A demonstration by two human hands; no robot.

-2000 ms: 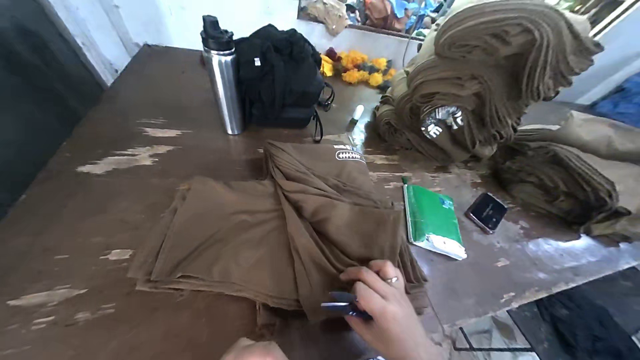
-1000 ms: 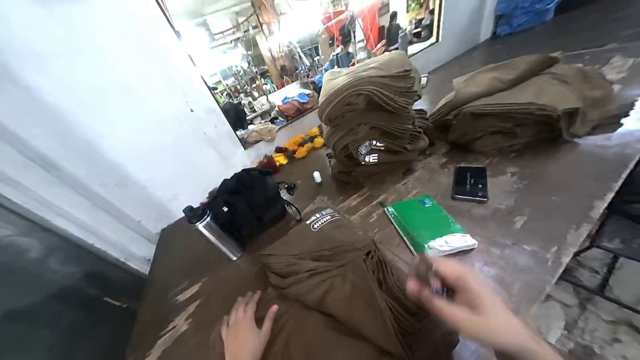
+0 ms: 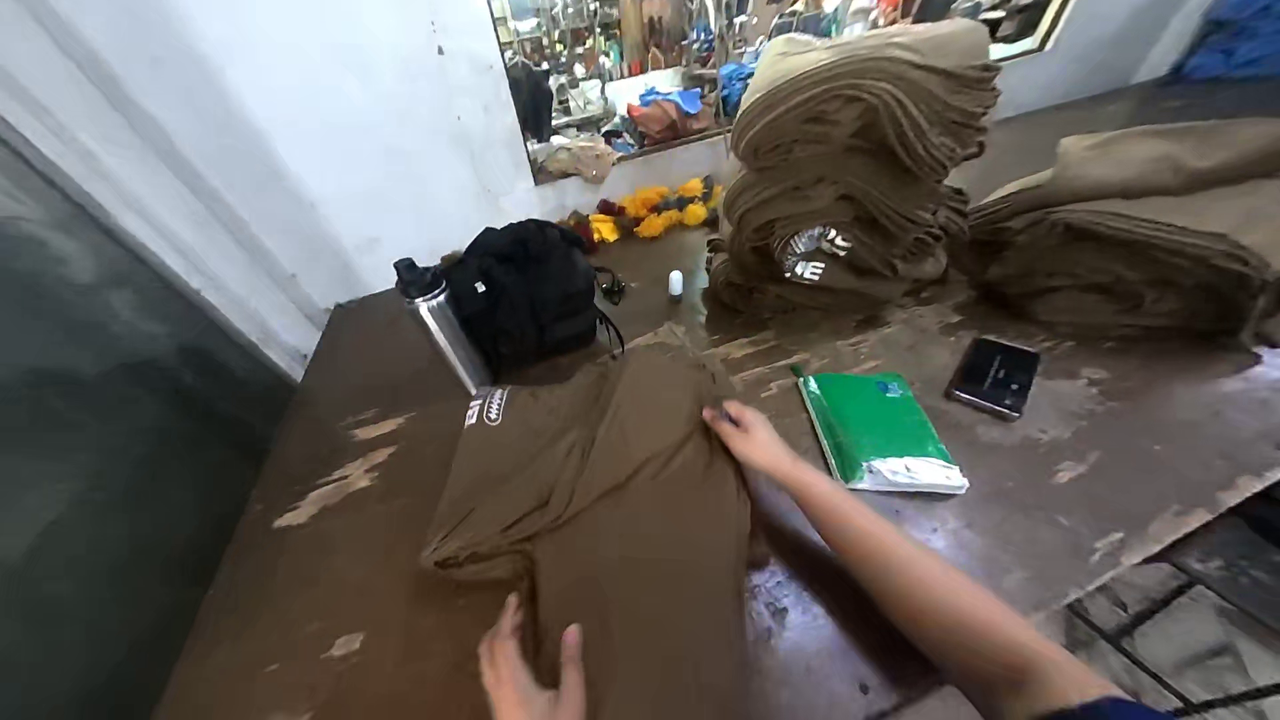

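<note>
Brown cloth pieces (image 3: pixel 640 500) with a white print at the left lie in front of me on the worn brown table (image 3: pixel 340 560). My right hand (image 3: pixel 750 435) is at the cloth's upper right edge, with a small dark object between its fingers that I cannot make out; whether it also grips the cloth is unclear. At the bottom, my left hand (image 3: pixel 530 665) has its fingers apart, beside or just over the cloth's lower left edge, holding nothing. A green notebook (image 3: pixel 880 425) with a torn white corner lies to the right of my right hand.
A steel bottle (image 3: pixel 450 335) stands against a black bag (image 3: pixel 530 290) at the back left. Behind are a flower garland (image 3: pixel 650 210) and a small white object (image 3: pixel 676 284). Tall folded brown cloth stacks (image 3: pixel 850 170), another cloth pile (image 3: pixel 1120 260) and a phone (image 3: pixel 993 377) are at the right.
The printed part of the cloth, earlier at the top, now lies at the left, and the cloth is spread differently. My right hand has moved from the lower right to the cloth's upper right edge.
</note>
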